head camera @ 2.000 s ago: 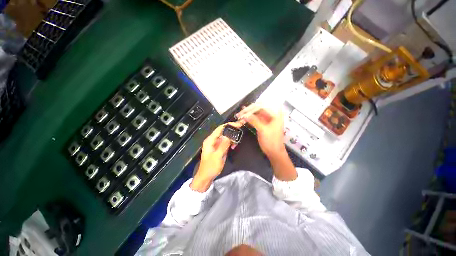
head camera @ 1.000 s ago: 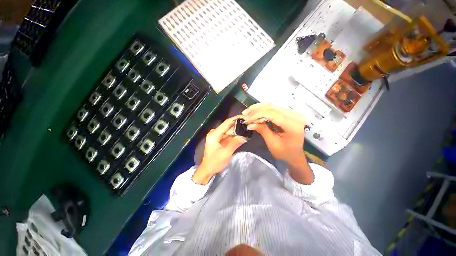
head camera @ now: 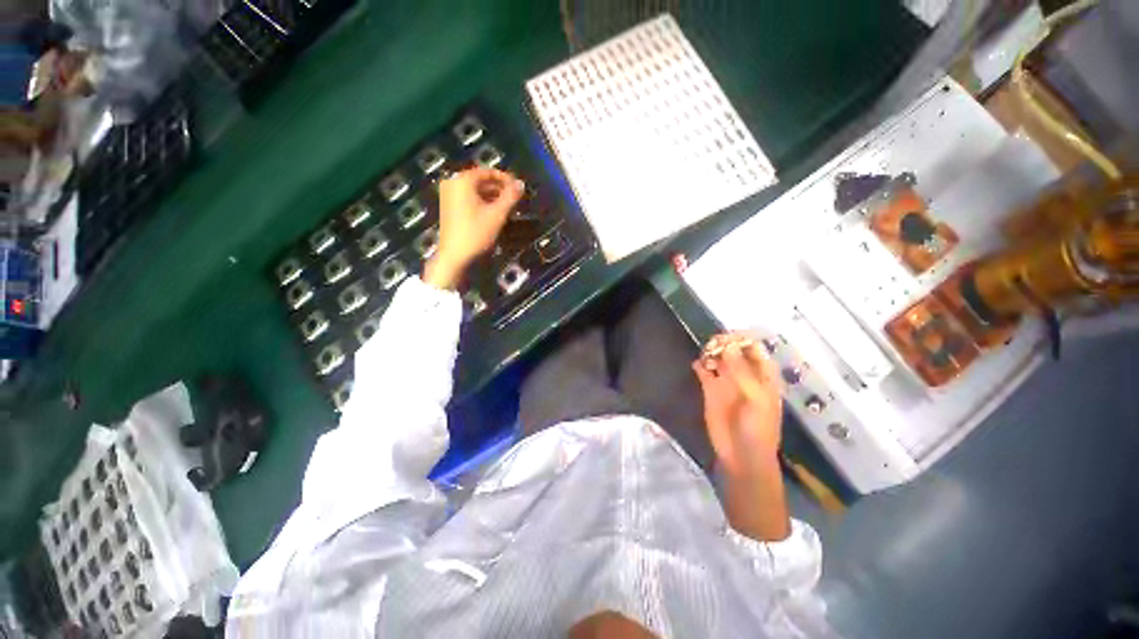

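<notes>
My left hand [head camera: 472,222] is over the upper right part of the black parts tray [head camera: 540,312], thumb and fingers curled close together at the pockets. Whether it holds anything cannot be made out. The tray has rows of silver-cream units [head camera: 354,296] with dark centres; my hand and sleeve hide some. One pocket near the right corner looks all dark. My right hand [head camera: 743,399] is raised by the white machine's front edge, fingertips together; a tiny pale part between them cannot be confirmed. The dark housing held earlier is not clearly seen.
A white small-parts tray [head camera: 650,137] lies beside the black tray. The white machine [head camera: 799,300] carries orange nests [head camera: 934,337], a black clump [head camera: 871,187] and a gold-yellow column [head camera: 1062,268]. A white lined tray [head camera: 106,537] and a black rounded object [head camera: 227,431] are at lower left.
My hands were together around the dark housing. They have separated: my left hand has moved up and left over the black tray, my right hand down and right. The view has also shifted.
</notes>
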